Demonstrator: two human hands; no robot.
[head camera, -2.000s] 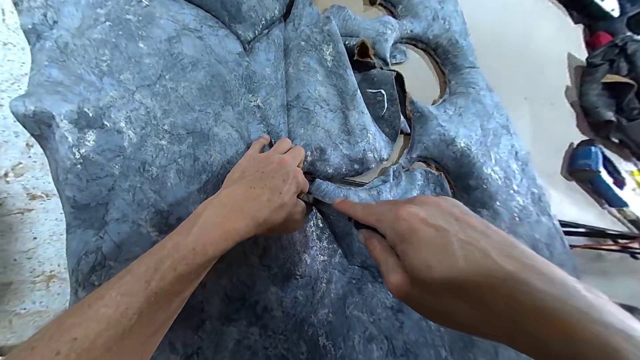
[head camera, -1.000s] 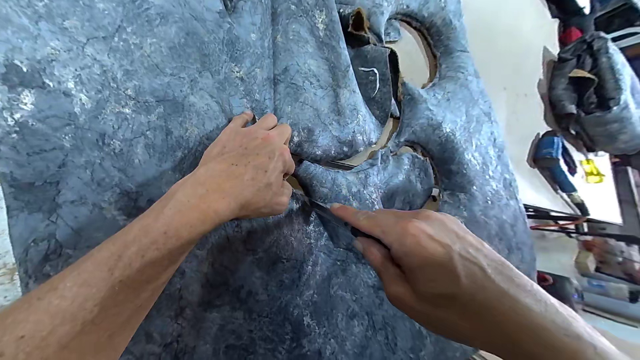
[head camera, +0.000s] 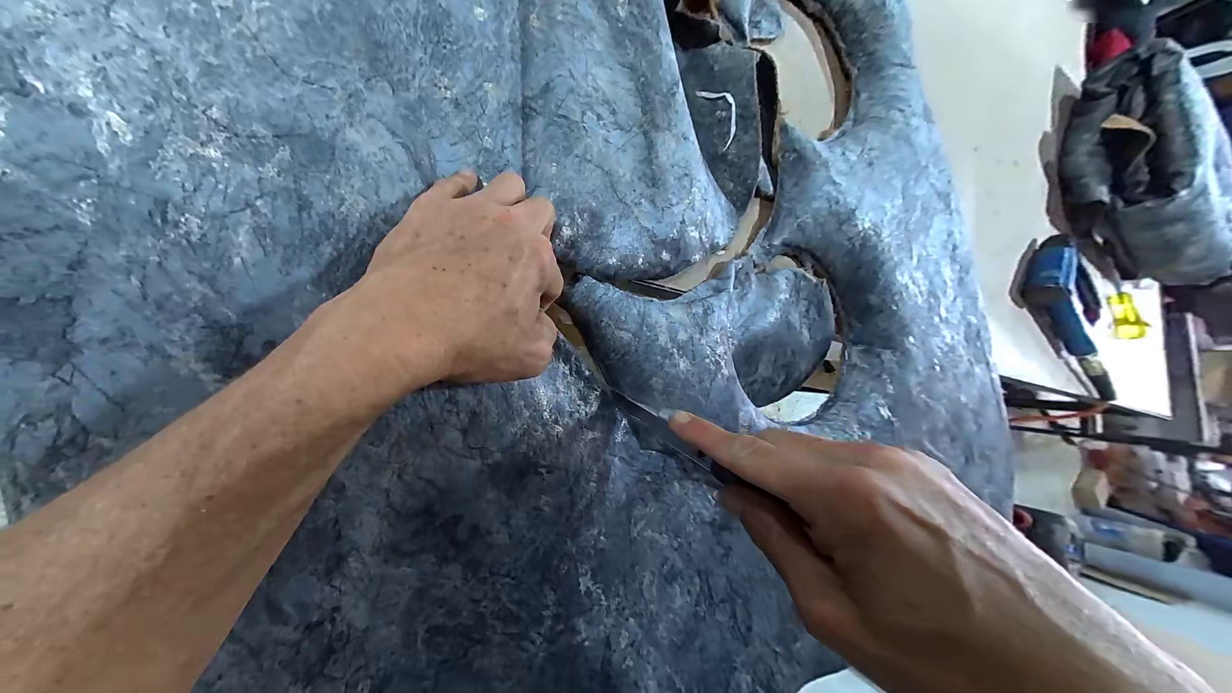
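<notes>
A large blue-grey mottled leather hide (head camera: 404, 539) spreads across most of the view, with several cut-out holes toward its right side. My left hand (head camera: 472, 284) is closed on a pinched edge of the hide, just beside a slit; its fingertips are hidden. My right hand (head camera: 837, 520) grips a knife, its index finger laid along the blade (head camera: 659, 428). The blade lies in the cut at the lower edge of a curved leather flap (head camera: 664, 342), its tip end pointing up and left toward my left hand. The handle is mostly hidden in my palm.
On the pale surface at the right lie a bundle of grey leather (head camera: 1155, 173) and a blue tool (head camera: 1059, 289). A yellow object (head camera: 1126, 316) is beside the tool. A dark leather piece with a white mark (head camera: 722, 115) shows under the hide's upper opening.
The opening between my left hand and the knife has lengthened. The knife and right hand are farther from my left hand, down and to the right. The view has shifted somewhat.
</notes>
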